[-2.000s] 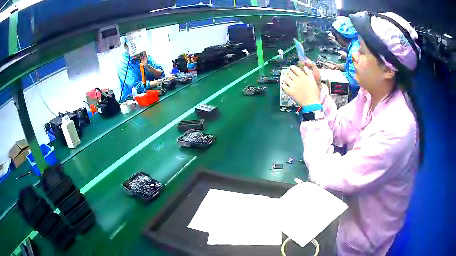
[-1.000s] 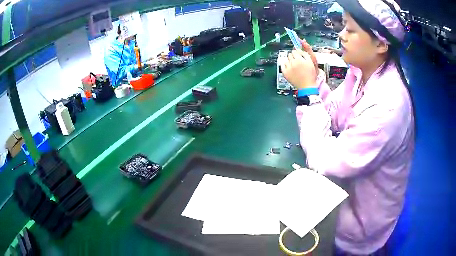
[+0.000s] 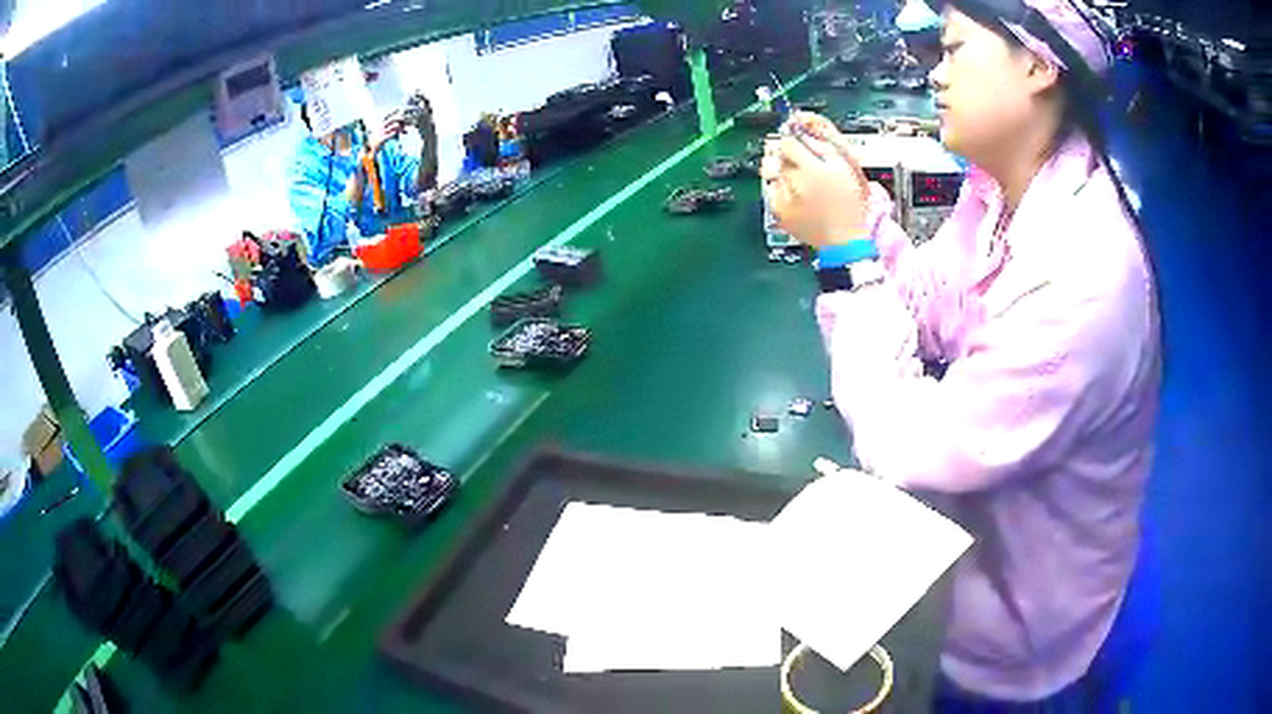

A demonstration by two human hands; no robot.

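Observation:
Neither of my hands is in the picture. Nearest in front of me is a large black shallow tray [image 3: 460,593] with white paper sheets [image 3: 670,586] in it. Another white sheet [image 3: 872,558] lies over its right side, and a thin tan tape roll [image 3: 837,679] sits at its lower right, cut off by the bottom edge. An open black housing with a circuit board [image 3: 400,483] lies on the green bench just beyond the tray's left side. A second open housing [image 3: 540,343] lies farther along the line, with black blocks [image 3: 527,304] behind it.
A person in a pink coat [image 3: 1004,377] stands at the right, both hands raised together. Stacked black housings [image 3: 188,530] stand at the left by a green post. White power supplies [image 3: 928,188] are behind the person's hands. Another person in blue [image 3: 324,188] sits across the bench near a red-orange container [image 3: 391,248].
The flat bluish item in the pink-coated person's raised hands no longer shows clearly, and those hands are slightly lower. The person in blue now raises a dark object. The view has shifted a little.

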